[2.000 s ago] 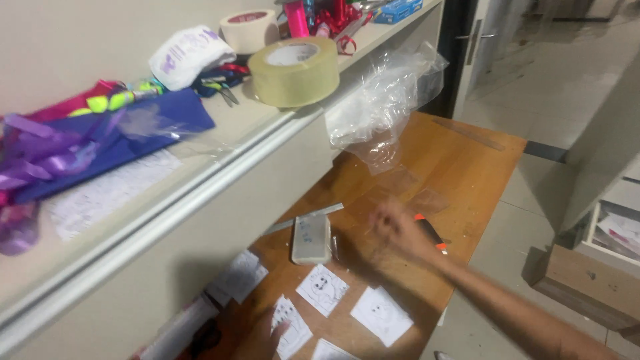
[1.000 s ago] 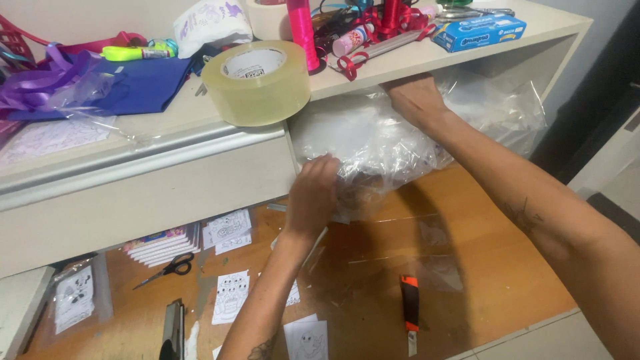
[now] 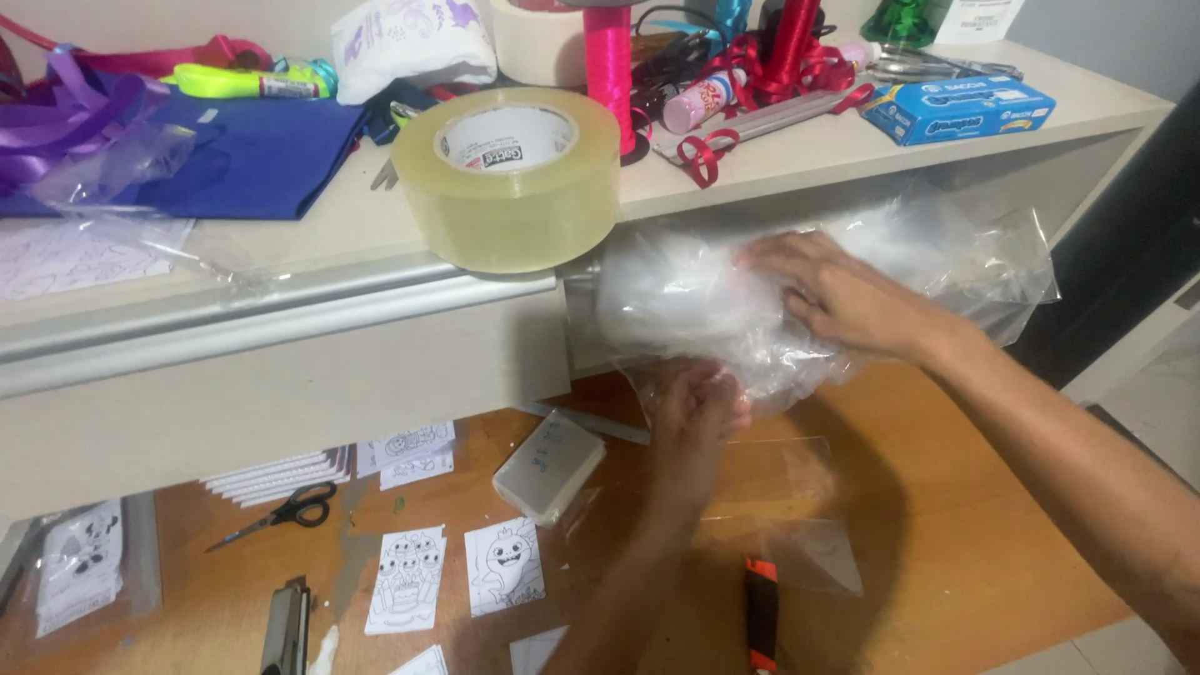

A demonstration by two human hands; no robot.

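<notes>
A bunch of clear plastic bags fills the open compartment under the shelf and bulges over the wooden table. My right hand lies on top of the plastic with bent fingers; whether it grips any is unclear. Lower and to the left, my left hand touches the hanging edge of the plastic, its fingers blurred. Below on the table are flat clear plastic pieces, a utility knife with orange and black handle and a stack of small clear bags with handwriting on it.
On the shelf stand a roll of clear tape, a pink ribbon spool and a blue box of staples. Black-handled scissors, a stapler and printed colouring cards lie on the table. The shelf edge overhangs the table.
My right hand, one second ago reaching deep under the shelf, is now further out on top of the plastic. The plastic bulges further out of the compartment. My left hand is lower on its edge.
</notes>
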